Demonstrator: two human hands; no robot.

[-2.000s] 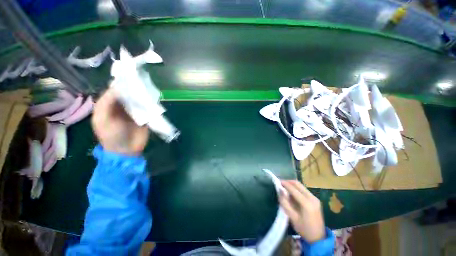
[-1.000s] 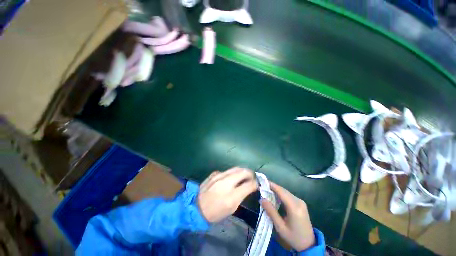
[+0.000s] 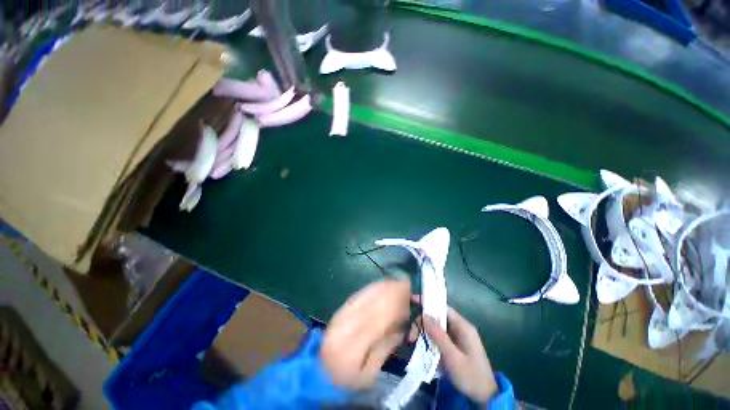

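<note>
My right hand [image 3: 464, 352] holds a white cat-ear headband shell [image 3: 433, 296] upright near the bench's front edge, one ear up, thin dark wires trailing from its top. My left hand [image 3: 370, 328] is blurred, beside the shell on its left; whether its fingers grip the shell is unclear. The shell's lower part runs down between the hands and is partly hidden. Another eared headband [image 3: 552, 248] lies on the green bench to the right, its wires curling left.
A pile of headbands [image 3: 640, 240] lies on cardboard at right. Pink and whitish strips [image 3: 276, 108] are heaped beside cardboard sheets [image 3: 88, 128]. One pale strip [image 3: 340, 110] lies by the green edge. An eared headband [image 3: 358, 61] is on the belt. A blue crate [image 3: 160, 344] stands below.
The held shell is now raised higher with an ear and wires showing. My left hand has come off its top and moved slightly down. The camera view has shifted.
</note>
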